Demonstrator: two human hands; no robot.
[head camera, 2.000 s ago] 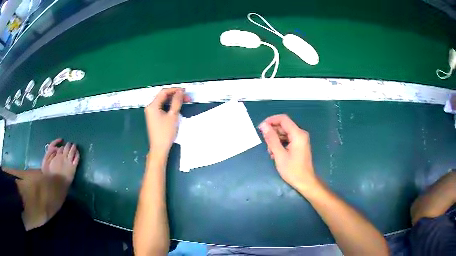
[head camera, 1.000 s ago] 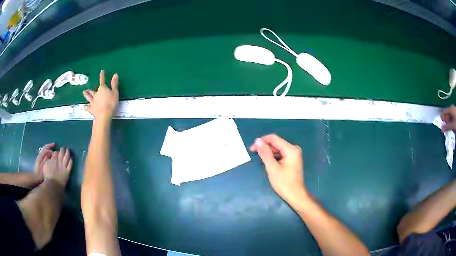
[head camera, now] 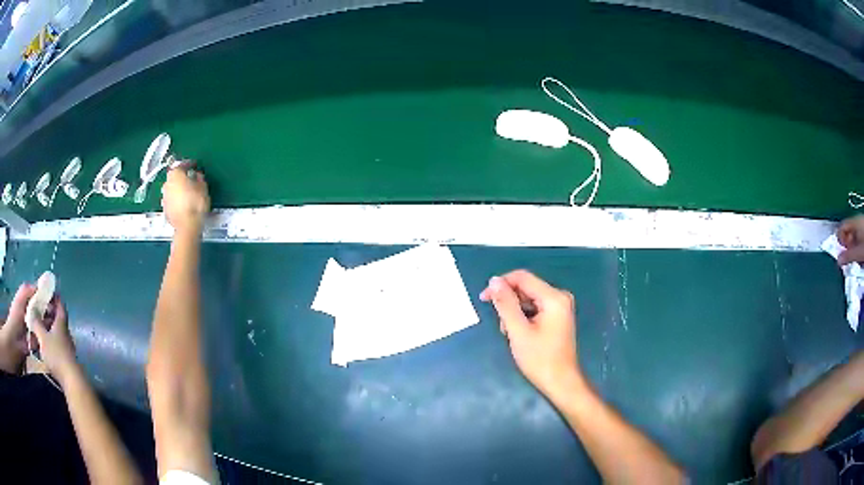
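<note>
My left hand [head camera: 186,196] reaches over the white edge strip onto the green belt at the left. Its fingers are closed around part of a device, mostly hidden under the hand; a white shell [head camera: 154,159] with cord lies against the fingertips. My right hand [head camera: 538,317] hovers over the worktop, thumb and index fingertip pinched together; whether something tiny is between them cannot be told. A flat white sheet [head camera: 398,301] lies on the worktop just left of my right hand.
Two white devices with wrist straps [head camera: 532,128] [head camera: 639,155] lie on the belt. Several open units [head camera: 111,178] line its left end. At left, a neighbour's hands [head camera: 49,332] hold a white device. At right, another person's hand [head camera: 852,241] holds a crumpled white sheet [head camera: 852,284].
My left hand has moved from the sheet to the left belt and closed at a device. The strapped devices shifted right. The left neighbour now holds a device. My right hand stays pinched.
</note>
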